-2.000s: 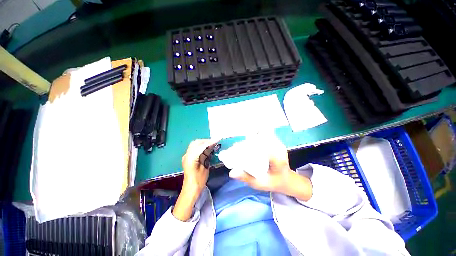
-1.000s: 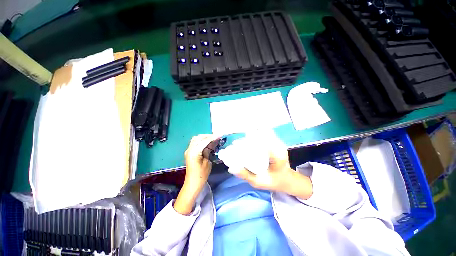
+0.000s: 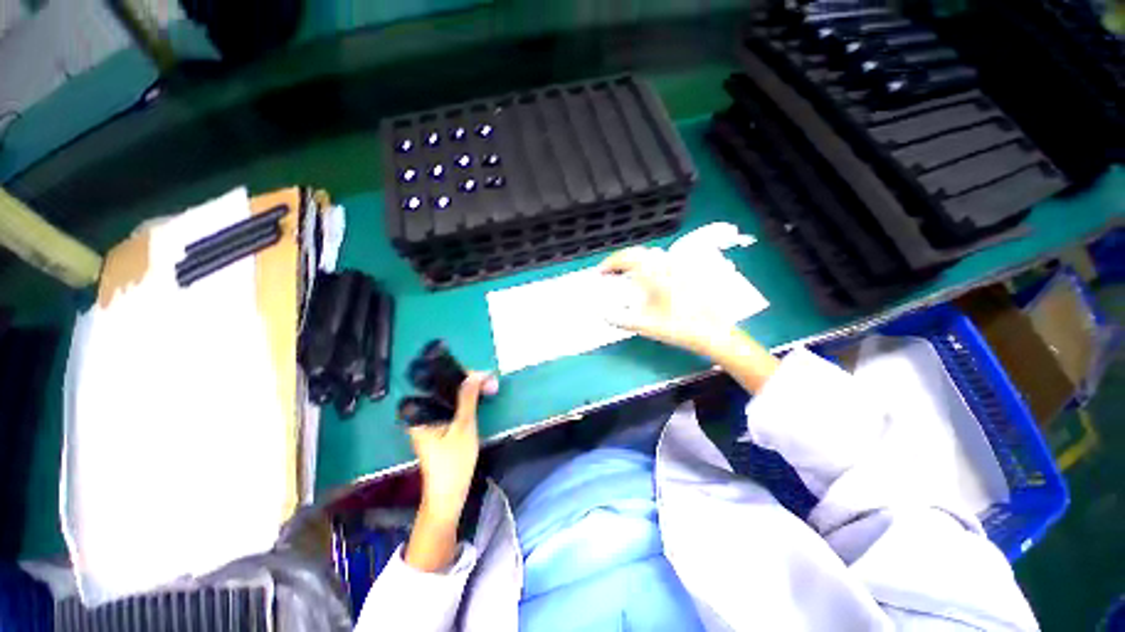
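My left hand [image 3: 447, 451] is closed round a few black tubes [image 3: 434, 377] above the bench's front edge, their dark ends fanned upward. My right hand [image 3: 666, 309] is over the white paper sheet [image 3: 543, 324], fingers bent and pointing left. White material lies at its fingertips, but it blends with the sheet, so I cannot tell whether a wipe is gripped. A white crumpled wipe [image 3: 730, 286] lies just right of the sheet, partly behind the hand.
A grooved central tray [image 3: 555, 154] with rows of bright-dotted parts stands behind the sheet. Loose black tubes [image 3: 348, 333] lie left of it, beside papered cardboard [image 3: 167, 407] bearing tubes. Tray stacks [image 3: 975, 173] stand at right. A blue crate [image 3: 1030, 494] sits below right.
My hands have parted. My left hand moved left and turned the tubes upward. My right hand moved up onto the paper sheet, and the white wipe bundle before my body is gone from there.
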